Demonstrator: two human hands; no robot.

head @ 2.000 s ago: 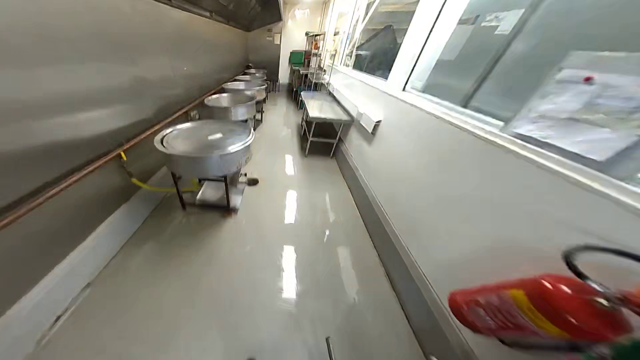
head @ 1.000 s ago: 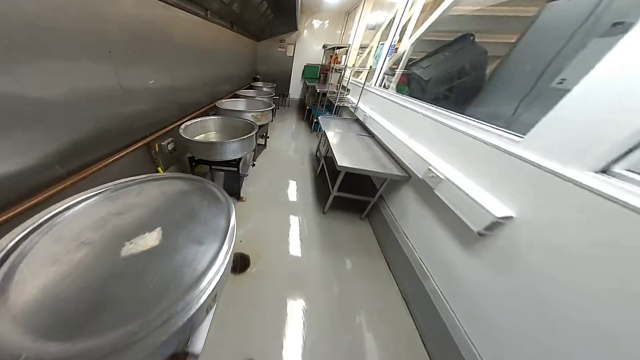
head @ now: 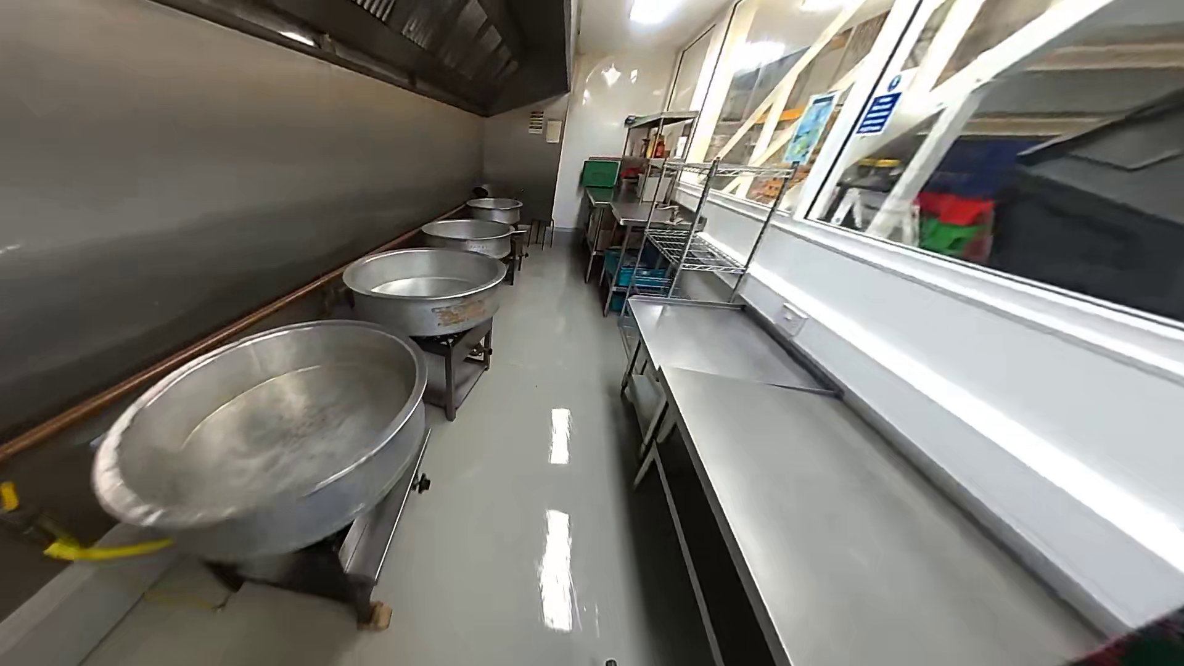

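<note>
Neither of my hands shows in the head view. At the lower left, a large round metal pan (head: 277, 435) stands on a low metal burner stand (head: 370, 546), its inside bare metal. A second wide pan (head: 425, 287) with brown marks on its outer side stands behind it on another stand (head: 453, 370). Farther along the same wall are two more round pans, one (head: 467, 238) nearer and one (head: 495, 210) at the far end. A bit of dark and red cloth (head: 1142, 643) shows at the bottom right corner; I cannot tell what it belongs to.
Stainless steel tables (head: 851, 518) line the right wall, with a wire shelf rack (head: 698, 250) beyond them. A glossy grey floor (head: 527, 444) runs between pans and tables. A yellow hose (head: 111, 552) lies at the lower left. A green crate (head: 599, 173) sits at the far end.
The view has moved forward along the aisle. The red fire extinguisher and the lidded pan from the earlier frames are out of view; the tables and open pans are nearer.
</note>
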